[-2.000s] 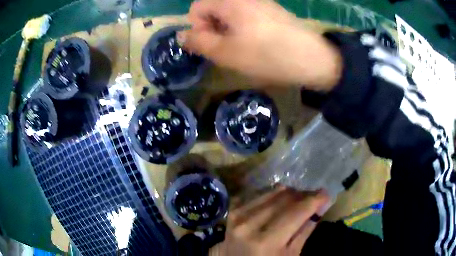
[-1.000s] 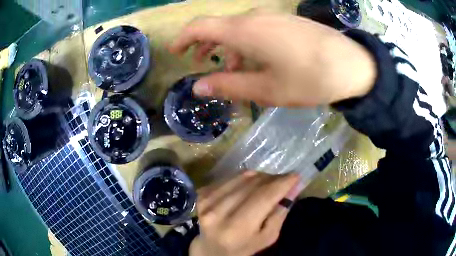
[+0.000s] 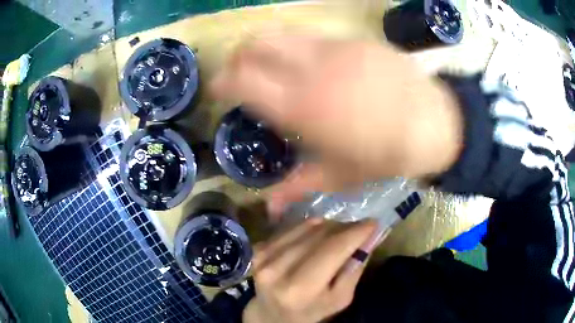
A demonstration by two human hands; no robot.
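Note:
Several black cylindrical units with glossy round ends stand on the tan board; one [image 3: 157,167] is left of centre. My right hand [image 3: 353,113] is blurred over another unit [image 3: 252,148] in the middle and partly covers it; its fingertips cannot be made out. My left hand [image 3: 309,271], at the bottom centre, grips a clear backing film [image 3: 353,205]. A few small black adhesive pads [image 3: 408,205] sit on the film's right end, and one small black pad [image 3: 360,255] is by my left fingertips.
Black pad sheets with pale grid lines [image 3: 104,246] lie at lower left. A brush [image 3: 15,70] lies at the far left. Another unit [image 3: 441,22] is at the upper right, near white sheets [image 3: 523,60]. The tan board [image 3: 277,25] lies on a green surface.
Over two seconds the view has shifted, and my right hand has moved from the upper-left unit to the middle one. My left hand still holds the film.

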